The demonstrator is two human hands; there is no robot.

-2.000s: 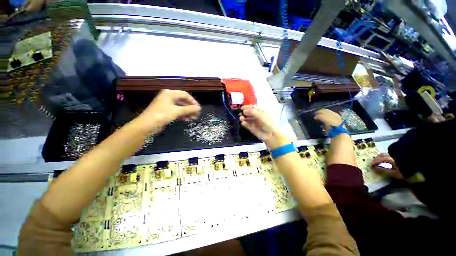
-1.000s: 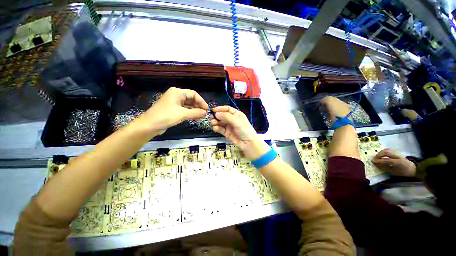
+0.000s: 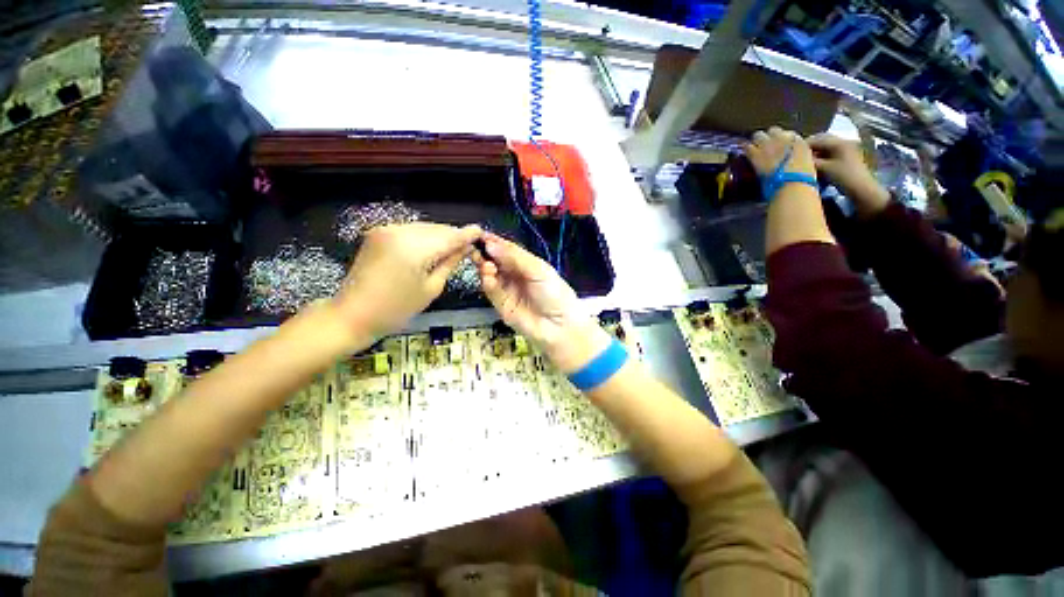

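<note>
My left hand [image 3: 397, 278] and my right hand [image 3: 527, 294] meet fingertip to fingertip above the black component tray [image 3: 350, 187]. A small dark part [image 3: 480, 247] is pinched between them; its exact shape is too small to tell. A blue strap [image 3: 597, 365] is on my right wrist. Silvery component heaps [image 3: 294, 278] lie in the tray, one partly hidden by my hands. A narrow side bin at left holds another silvery heap [image 3: 175, 289]. The cream-yellow circuit board panel [image 3: 443, 426] lies in front, with black blocks along its far edge; my left forearm covers part of it.
Reddish-brown strips [image 3: 379, 152] line the tray's back, beside a red container [image 3: 554, 177]. A dark plastic bag [image 3: 175, 146] stands at left. A blue coiled cord [image 3: 536, 70] hangs behind. At right, a neighbouring person's hands [image 3: 782, 157] are over another tray, behind more boards [image 3: 735, 364].
My hands were apart two seconds ago and have come together on the dark part. The neighbour's hands have moved up and back. A gap now shows between the board groups.
</note>
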